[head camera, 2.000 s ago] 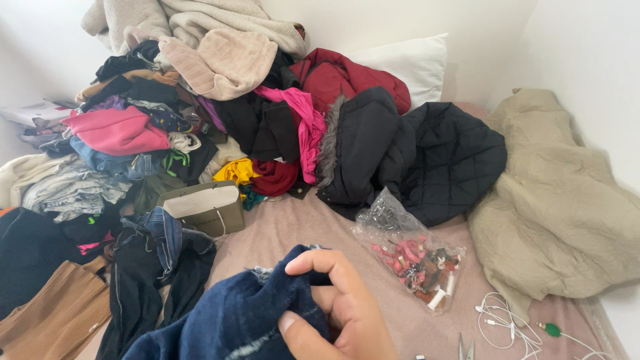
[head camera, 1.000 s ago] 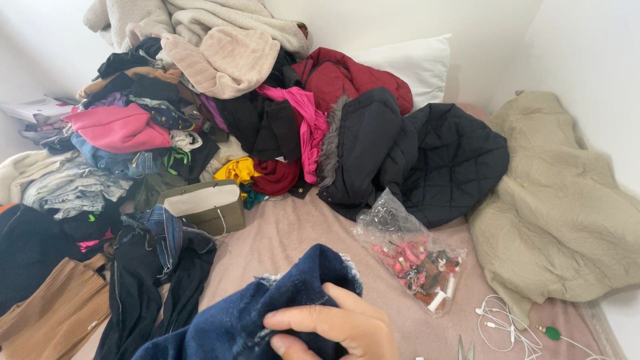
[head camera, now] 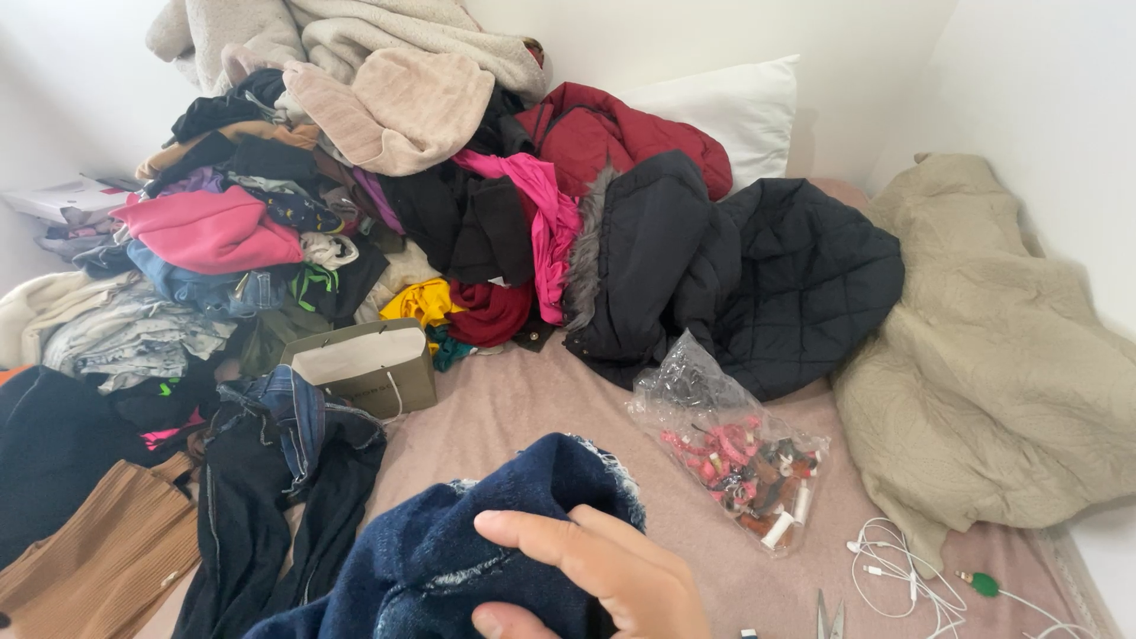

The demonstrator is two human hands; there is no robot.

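A dark blue denim garment [head camera: 426,550] with frayed white edges rises from the bottom centre of the head view. My right hand [head camera: 603,577] pinches its cloth, thumb below and fingers on top, near a frayed line. The rest of the garment runs off the bottom edge. My left hand does not show; the denim or the frame edge hides it. Right of the denim, apart from it, lies a clear plastic bag [head camera: 745,461] holding thread spools and small pink and brown items. The tips of metal scissors [head camera: 830,617] show at the bottom edge.
A large heap of clothes [head camera: 213,231] covers the bed's left side. A paper bag [head camera: 377,364] stands before it. Black puffer jackets [head camera: 799,275], a white pillow [head camera: 719,115] and a beige cover [head camera: 994,355] lie behind and right. White cables [head camera: 905,568] lie at lower right, on the pink sheet [head camera: 532,399].
The denim has been turned or folded over, and its frayed edge now faces right. My right hand has shifted its hold on the cloth.
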